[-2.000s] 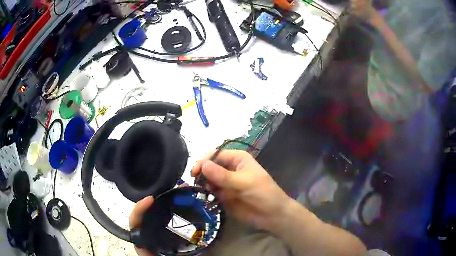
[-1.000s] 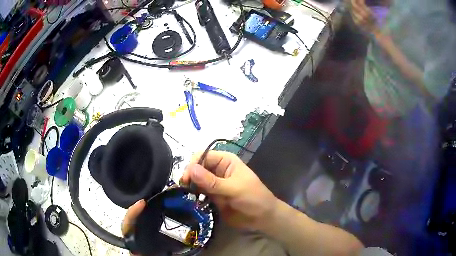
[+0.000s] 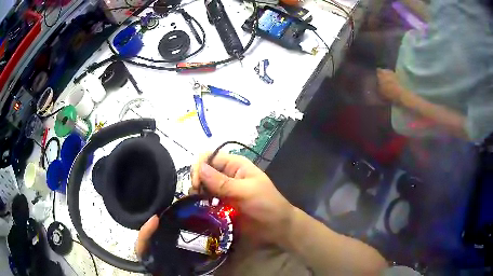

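Note:
The open ear cup (image 3: 167, 237) is held up near the bottom centre, its inside facing me. A silver battery (image 3: 193, 242) with a yellow-orange end and a curved circuit board (image 3: 224, 229) show inside; a red light glows on the board. My left hand (image 3: 145, 237) grips the cup from behind, mostly hidden by it. My right hand (image 3: 232, 186) pinches the thin black cable (image 3: 220, 146) at the cup's upper edge; the plug end is hidden by the fingers. The headband (image 3: 75, 188) and the padded closed cup (image 3: 138, 180) lie to the left.
Blue-handled side cutters (image 3: 202, 105), a small loose board (image 3: 264, 71) and a black ring (image 3: 174, 45) lie on the white bench. Blue cups (image 3: 70, 150) and a green reel (image 3: 66, 121) stand at left. A device with a lit screen (image 3: 275, 26) is farther back. Another person (image 3: 443, 70) is at right.
A red light has come on at the cup's board, which showed blue before. Both hands and the headphones have shifted left in view. The other person's arm has moved.

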